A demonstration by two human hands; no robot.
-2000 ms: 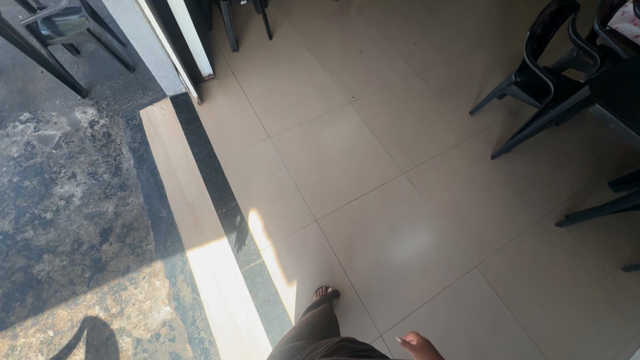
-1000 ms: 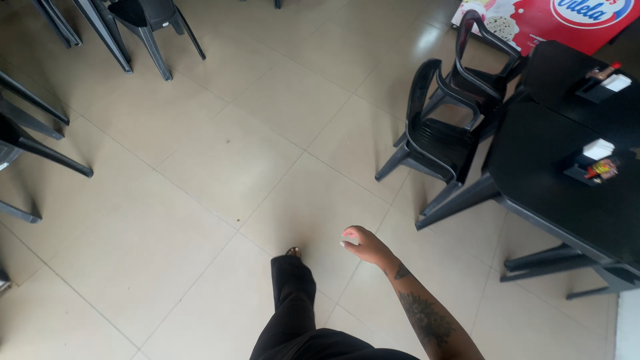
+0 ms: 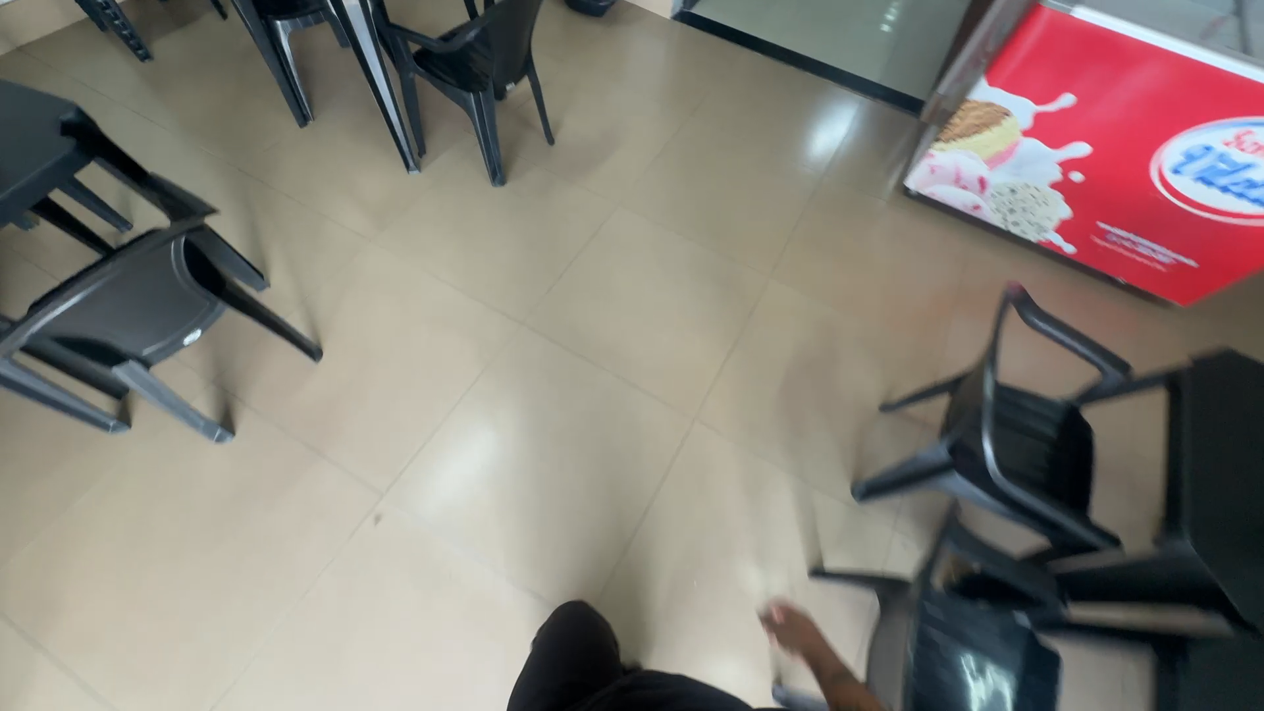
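Observation:
My right hand [image 3: 793,630] hangs low at the bottom of the view, over the tiled floor [image 3: 553,395], with its fingers loosely curled. It is blurred, and no object shows in it. The nearest thing to it is a dark plastic armchair [image 3: 973,652] just to its right. My left hand is out of the frame. A leg in black trousers [image 3: 575,647] shows at the bottom, left of my right hand.
Another dark plastic armchair [image 3: 1027,444] stands by a black table [image 3: 1224,494] on the right. A red ice-cream freezer [image 3: 1116,168] is at the upper right, near a doorway threshold [image 3: 810,61]. More chairs stand at the left [image 3: 138,296] and top [image 3: 479,59].
The view has moved from an entrance into a room with tables, and the freezer now shows more fully. My right hand is lower in the frame than one second ago.

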